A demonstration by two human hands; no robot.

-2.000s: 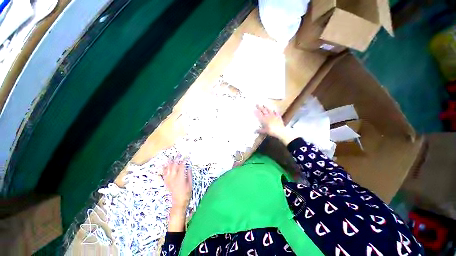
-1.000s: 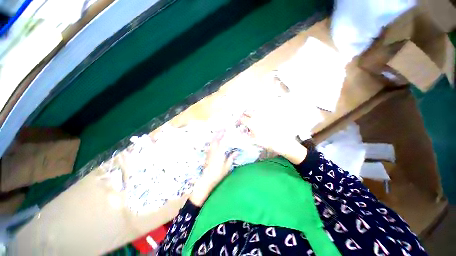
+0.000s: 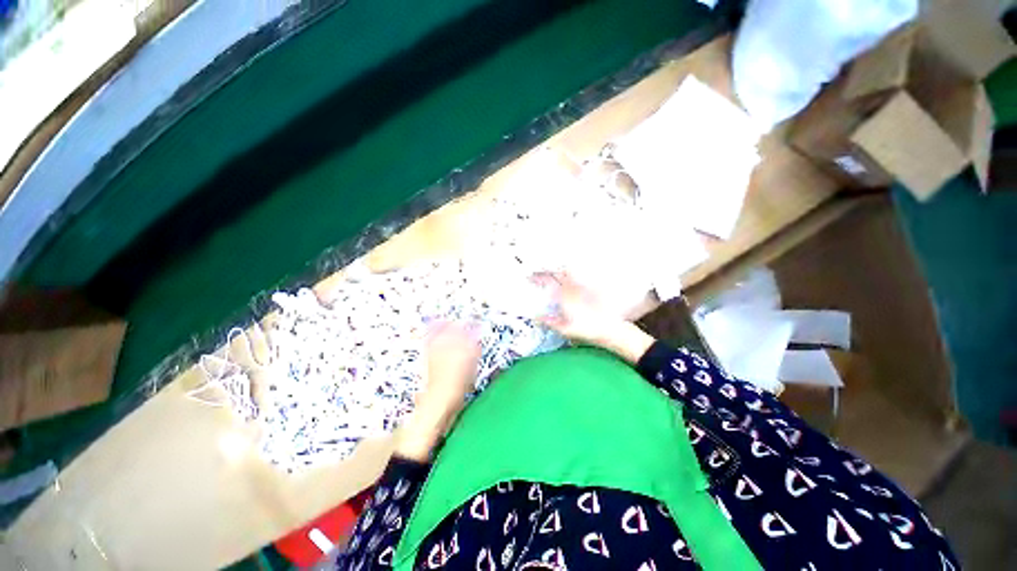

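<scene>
A large tangled heap of thin white cables (image 3: 335,368) lies on the cardboard-covered ledge (image 3: 145,491) in front of me. My left hand (image 3: 452,340) rests at the heap's near side, fingers over the cables; glare hides whether it holds any. My right hand (image 3: 574,307) is at the heap's right part, its fingertips washed out by glare, so its grip cannot be told. White sheets (image 3: 691,156) lie stacked right of the heap.
The green conveyor belt (image 3: 279,145) runs beyond the ledge, with a brown carton (image 3: 61,357) at far left. A large open carton (image 3: 881,290) with white pieces (image 3: 747,323) stands right. A white plastic bag (image 3: 803,56) and smaller open carton (image 3: 914,123) are beyond it.
Since two seconds ago the view has turned, and my hands have come closer together over the cables. Over the last second they have moved only slightly.
</scene>
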